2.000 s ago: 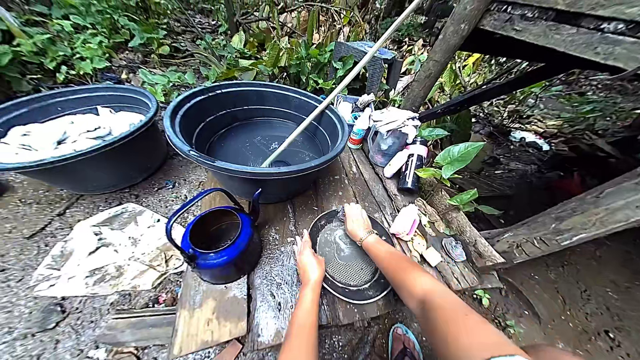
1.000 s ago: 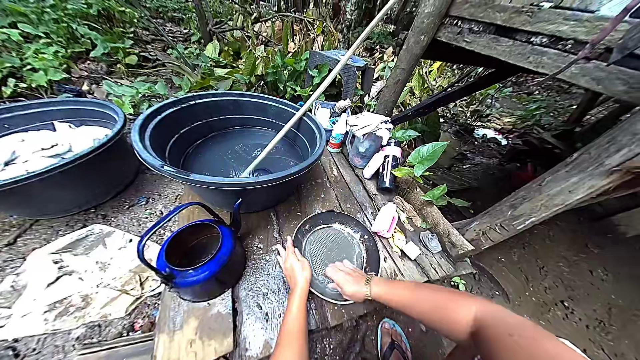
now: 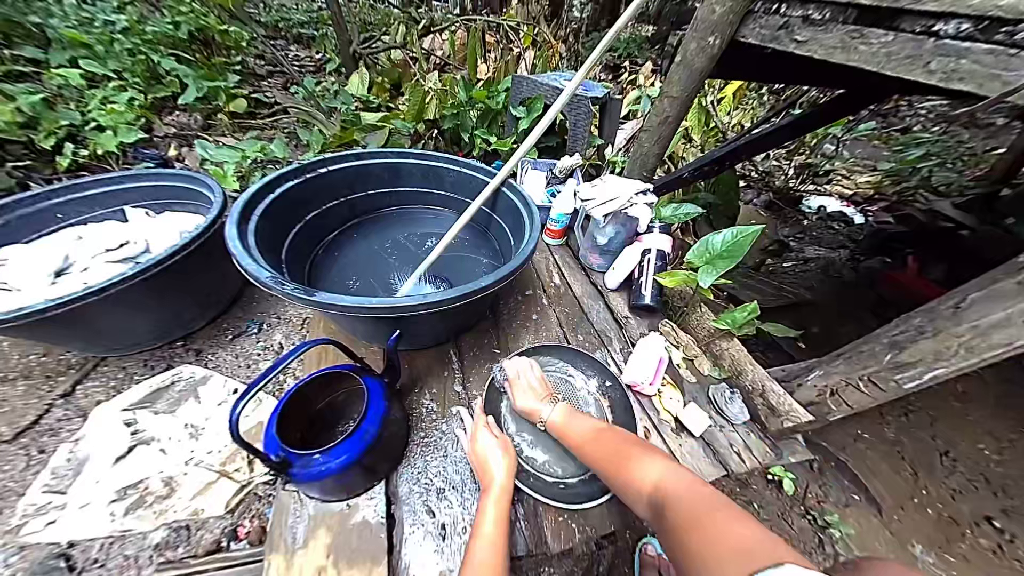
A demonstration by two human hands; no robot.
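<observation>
A dark round pan lies underside up on the wooden planks, with whitish suds around its perforated-looking centre disc. My right hand, with a bracelet at the wrist, presses a grey scouring pad against the pan's upper left rim. At the pan's left edge, my left hand rests with fingers spread; its contact with the rim is partly hidden. Left of the hands stands a blue kettle, lidless, its handle raised. Right of the pan are a pink and white packet and a pale soap-like block.
Behind the kettle stands a large black tub holding water and a long stick. Another black tub at left holds white cloth. A bottle with a red label, a black bottle and a wooden beam are at right.
My right hand has moved from the pan's lower part to its upper left rim. My left hand stays at the pan's left side.
</observation>
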